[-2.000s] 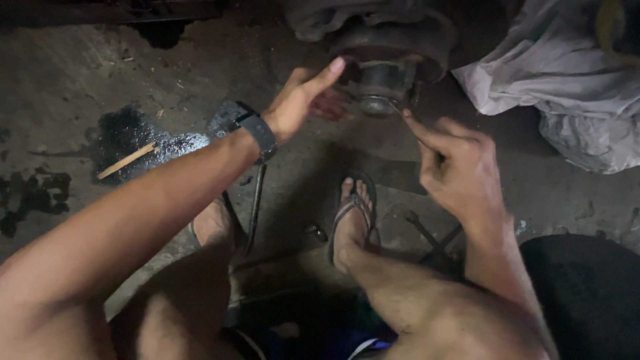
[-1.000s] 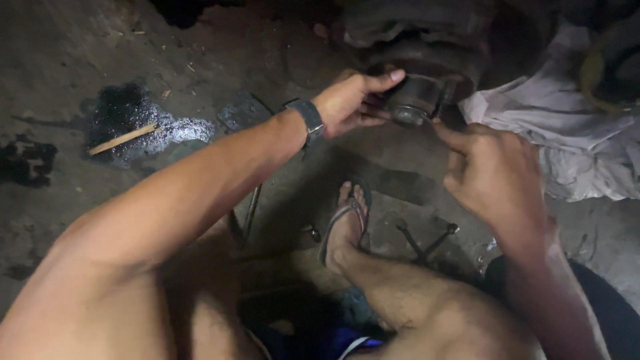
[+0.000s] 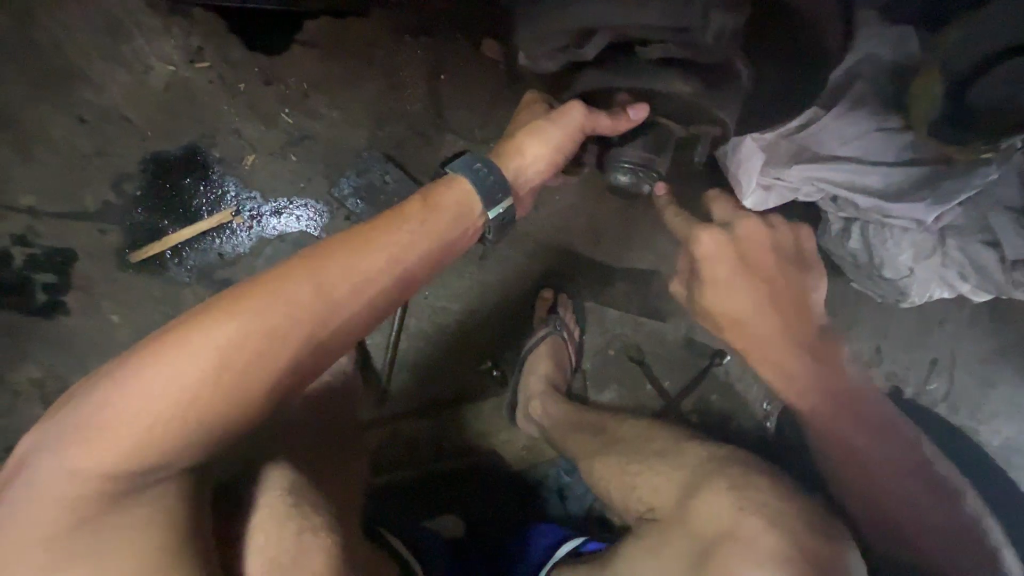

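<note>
A round metal cylindrical part (image 3: 632, 168) protrudes from a dark mechanical assembly (image 3: 664, 76) at the upper middle of the head view. My left hand (image 3: 564, 136), wearing a dark wristwatch (image 3: 480, 188), reaches to the left side of this part; its thumb lies across the top and its other fingers are partly hidden in shadow. The index fingertip of my right hand (image 3: 740, 264) touches or nearly touches the part's lower right rim. The other right fingers are loosely bent, and whether they hold anything does not show.
On the floor at left, a wooden stick (image 3: 184, 234) lies across a shiny wet patch (image 3: 280, 216). Two crossed wrenches (image 3: 680, 384) rest right of my sandalled foot (image 3: 548, 360). Pale crumpled sheeting (image 3: 904, 176) lies at right. A thin metal rod (image 3: 394, 344) is below my left forearm.
My left thumb was raised left of the part two seconds ago and now lies over it. My right index finger stays by the rim. The view has shifted somewhat.
</note>
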